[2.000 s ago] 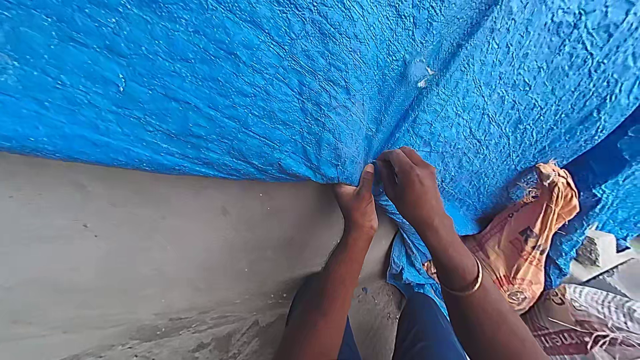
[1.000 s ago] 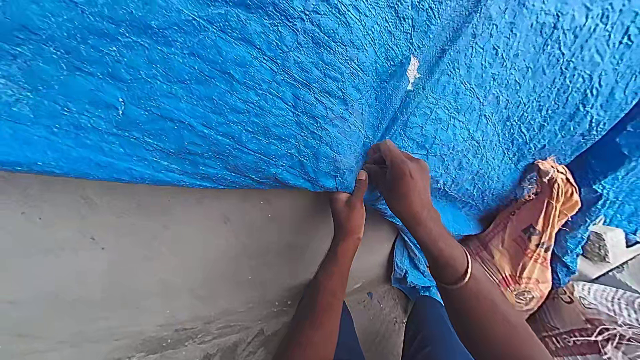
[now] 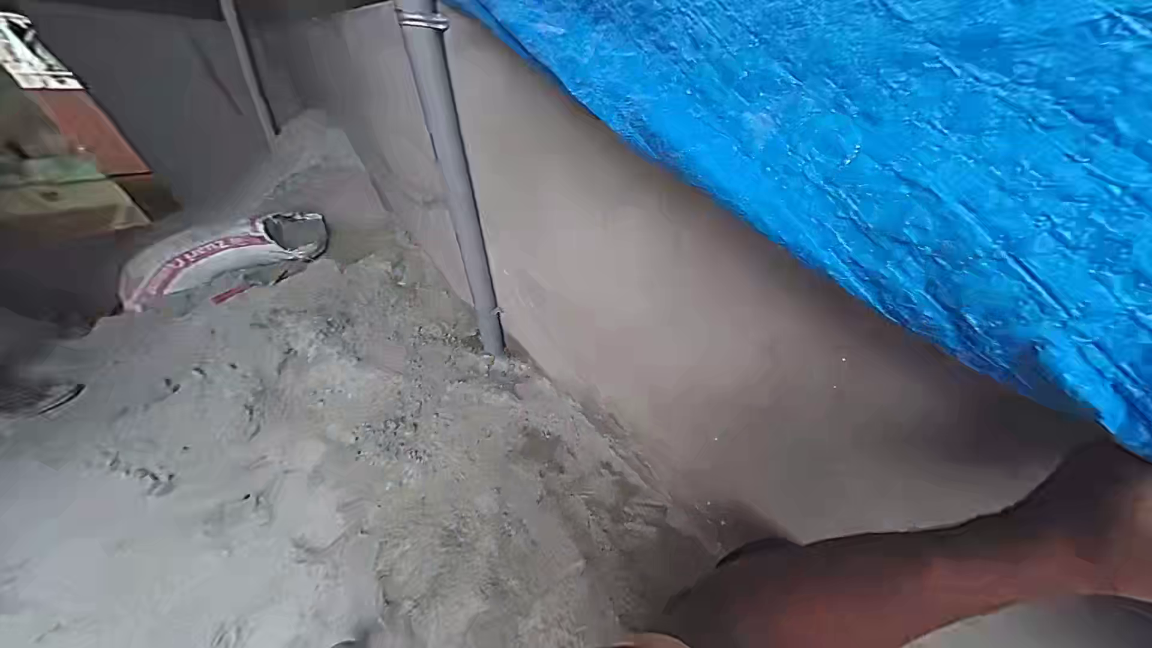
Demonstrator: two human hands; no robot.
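Note:
A blue tarpaulin covers the upper right, its lower edge running down to the right edge of the view. My left forearm crosses the lower right, blurred. My left hand is at the right edge beside the tarpaulin's hem, mostly cut off, so its grip cannot be made out. My right hand is out of view. Below the tarpaulin is a smooth grey wall.
A grey pipe stands against the wall, and a thinner pole is farther back. Rough, grey, sandy ground spreads along the wall's foot. A printed sack lies at the left, near stacked coloured things.
The view has swung far to the left along the wall. Both hands were pinching the tarpaulin's lower edge; now only the left arm shows, at the lower right.

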